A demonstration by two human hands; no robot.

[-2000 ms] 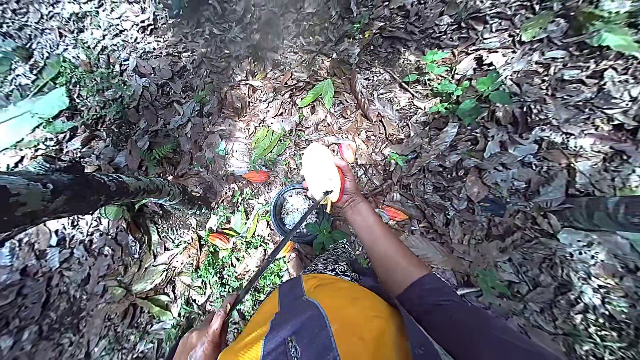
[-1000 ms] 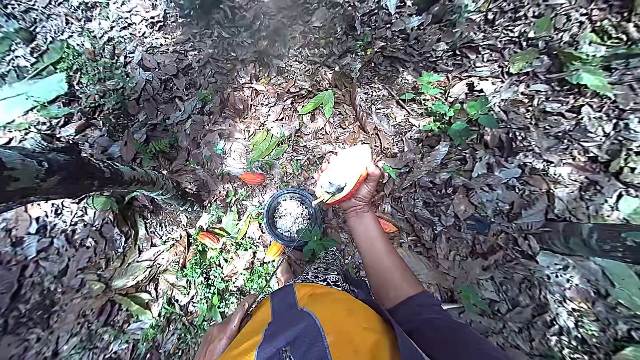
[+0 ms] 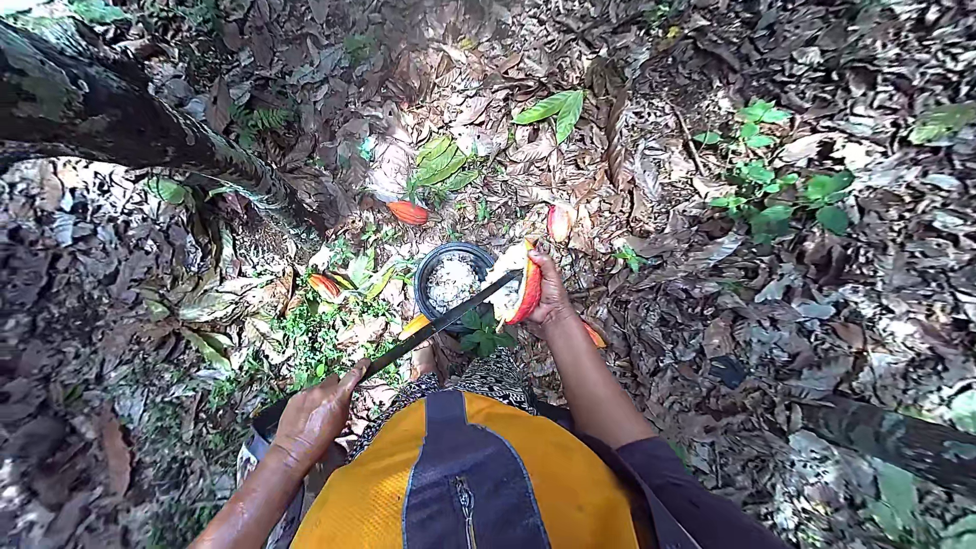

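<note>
My left hand is closed round the near end of a long dark blade, perhaps a machete; its handle is hidden in the fist. The blade runs up to the right across the rim of a black bucket, its far end at the white pulp in an opened cacao pod. My right hand holds this pod by its red husk, with the open side facing left over the bucket's right edge. Inside the bucket lies a heap of whitish wet beans.
Red-orange husk pieces lie on leaf litter round the bucket, another beyond my right hand. A tree trunk stands at upper left, a dark trunk or log at lower right. Green seedlings grow at right.
My left hand has come up from the lower edge with the blade, which now reaches the pod. The opened pod in my right hand has turned, its pulp side now facing left towards the bucket.
</note>
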